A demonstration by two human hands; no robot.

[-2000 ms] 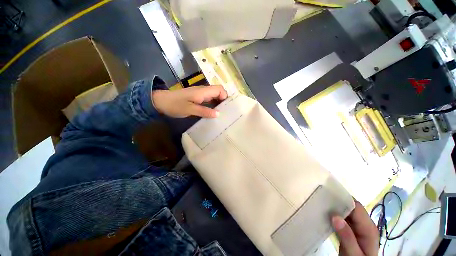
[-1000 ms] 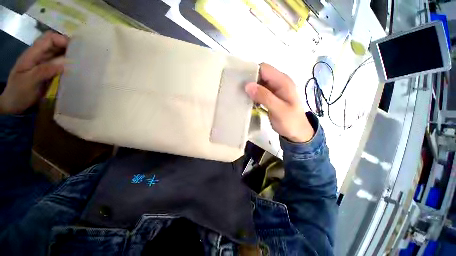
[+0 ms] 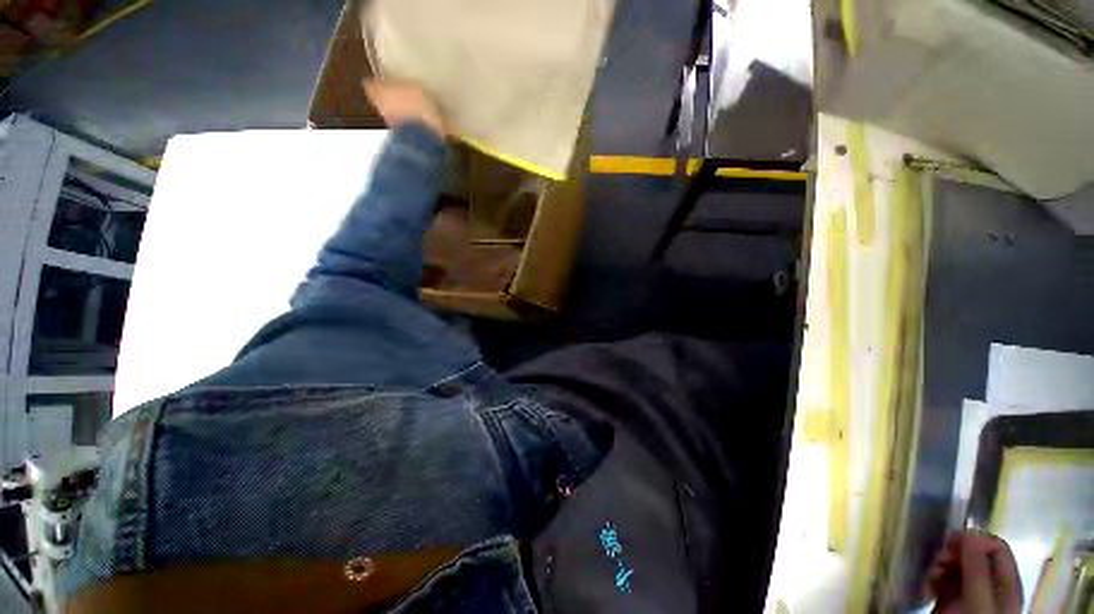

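My left hand (image 3: pixel 406 106), slightly blurred, is at the lower left edge of the beige cover (image 3: pixel 498 66) and holds it above the open cardboard box (image 3: pixel 554 234). The cover's yellow edge faces down, and its top is cut off by the picture's edge. My right hand (image 3: pixel 981 578) is at the lower right, cut off by the bottom edge, beside the yellow and dark clamp frame (image 3: pixel 998 462). Whether it holds anything cannot be told.
More beige fabric (image 3: pixel 948 108) lies on the table at the upper right. The white table edge with yellow tape (image 3: pixel 837 360) runs down the right. A white surface (image 3: pixel 240 228) lies left of the box. The denim sleeve and dark clothing fill the lower middle.
The view has swung left to the box. The cover has moved from in front of me to above the box, now in my left hand only. My right hand has let go of it.
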